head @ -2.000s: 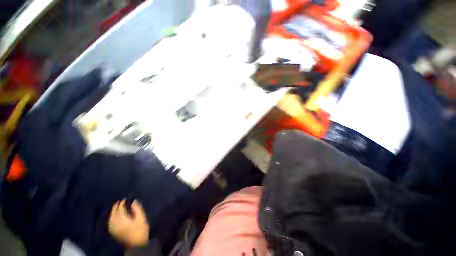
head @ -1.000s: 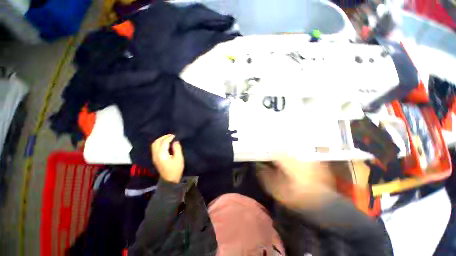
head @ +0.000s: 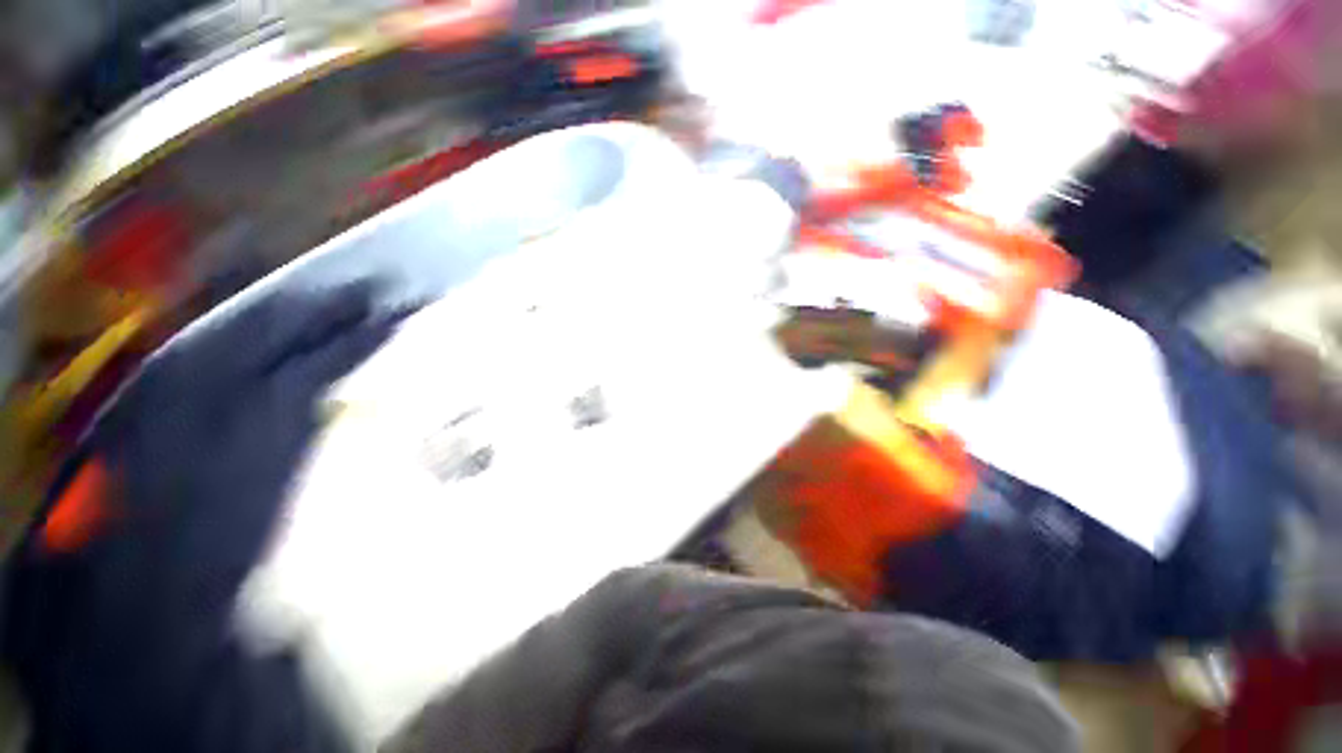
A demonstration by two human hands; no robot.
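The view is strongly blurred. The white sewing machine and its table fill the middle. Dark navy garment pieces lie along the table's left side, with a small orange patch on them. My dark grey sleeve crosses the bottom of the picture. Neither of my hands shows. The needle area cannot be made out.
An orange-red parts basket stands at the table's right end. Orange pieces hang below it. A large white sheet lies on a dark pile at the right. The pale grey-blue tub runs behind the machine.
The view has swung to the right and blurred. Both hands, seen a second ago, have left the picture. The red floor basket is out of view and the white sheet shows more fully.
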